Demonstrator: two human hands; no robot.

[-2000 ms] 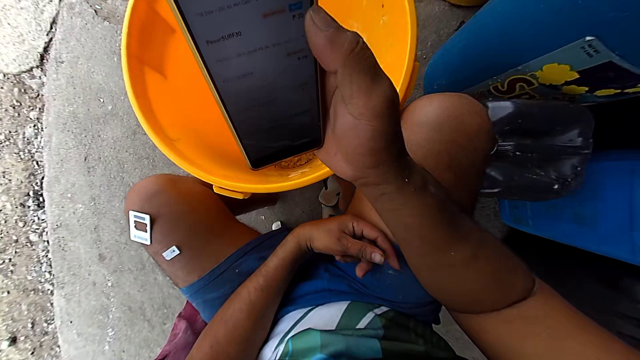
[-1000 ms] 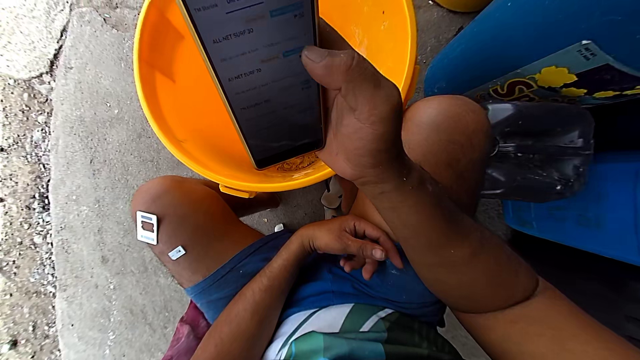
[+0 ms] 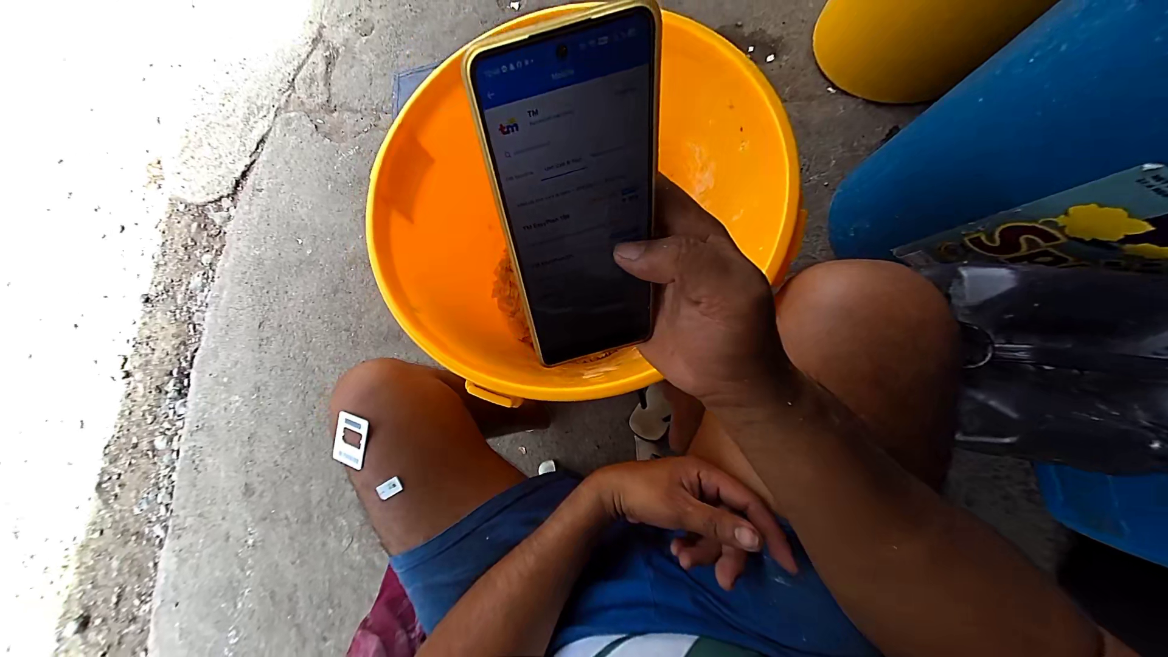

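Note:
My right hand (image 3: 712, 301) holds a smartphone (image 3: 575, 192) in a pale gold case upright over a bucket. Its thumb lies over the right edge of the lit screen, which bears a list of writing. My left hand (image 3: 698, 520) rests on the blue shorts (image 3: 511, 538) in my lap, fingers loosely bent and apart, holding nothing. On my left thigh near the knee lies a white SIM card holder (image 3: 351, 440) with a cut-out. Just below it is a small white chip card (image 3: 389, 488). The fingers behind the phone are partly hidden.
A round orange plastic bucket (image 3: 429, 301), with some brownish matter inside, stands between and beyond my knees. Blue containers (image 3: 985, 146) and a yellow one (image 3: 903, 46) stand at upper right. Beside my right knee is a dark clear plastic item (image 3: 1077, 356). Concrete ground (image 3: 265, 365) lies at left.
The phone screen shows different content. My right thumb is lower on the phone than a second ago. The view has shifted, bringing the phone's top edge into sight. My left hand still rests in my lap.

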